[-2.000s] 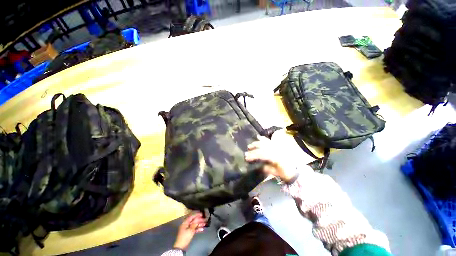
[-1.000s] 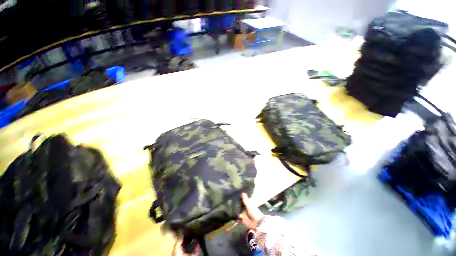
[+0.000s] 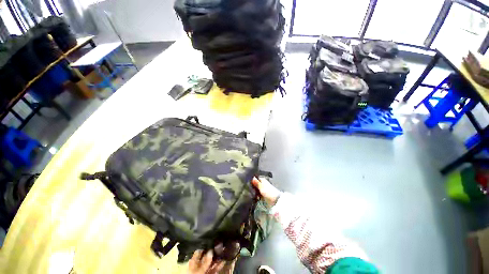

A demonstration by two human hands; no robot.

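A camouflage backpack [image 3: 182, 171] lies front side up at the table's right edge, its near end towards me. Black straps and loops stick out at its sides. My right hand [image 3: 267, 191] grips its right side near the lower corner. My left hand [image 3: 212, 261] is at its near end, cut off by the bottom of the picture, with its fingers curled against the underside. More dark and greenish material [image 3: 260, 227] shows below the backpack's right edge; I cannot tell whether it is a second bag.
A tall pile of dark backpacks [image 3: 241, 48] stands at the far end of the table [image 3: 40, 214]. Small dark and green items [image 3: 190, 87] lie beside it. Bagged stacks stand on a blue pallet [image 3: 354, 122] on the floor. Blue stools [image 3: 447, 99] and other tables stand around.
The view has swung right. The held backpack has moved right along the table to where the other backpack lay, and that one no longer shows clearly. The left-hand bags are out of view.
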